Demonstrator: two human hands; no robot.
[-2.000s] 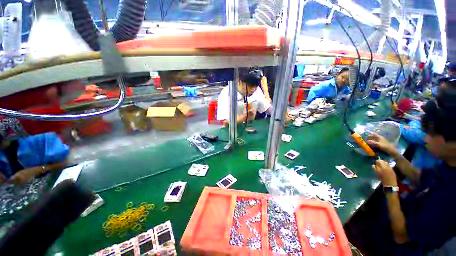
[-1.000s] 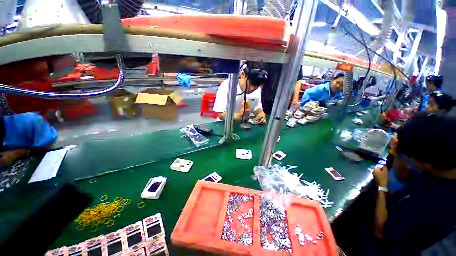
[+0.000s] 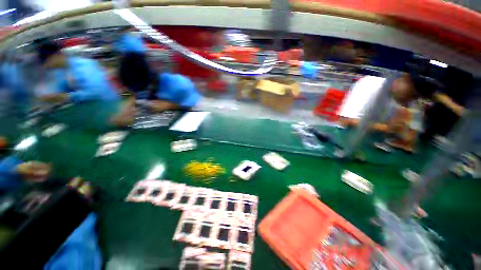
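Note:
Flat pinkish-white boards with dark windows [image 3: 224, 232] lie edge to edge in several rows at the lower centre. The salmon-red parts tray [image 3: 295, 221] stands to their right, cut off by the bottom edge. Its near left compartment looks bare; small silvery parts [image 3: 340, 250] lie in another. I cannot make out either of my hands. A blue sleeve [image 3: 79, 248] and a skin-toned blur [image 3: 79, 185] show beside a large dark shape at the lower left; whose they are is unclear. The picture is blurred.
Yellow rubber bands [image 3: 204, 170] lie behind the boards. White housings [image 3: 246, 169] are scattered on the green belt. A crumpled clear bag [image 3: 406, 232] lies right of the tray. A neighbour's hand [image 3: 34, 171] is at left. More people sit across the belt, near a metal post.
The view has swung to the left: the tray, bands and boards now appear further right. More board rows and several people at left have come into view; the people at right have left it.

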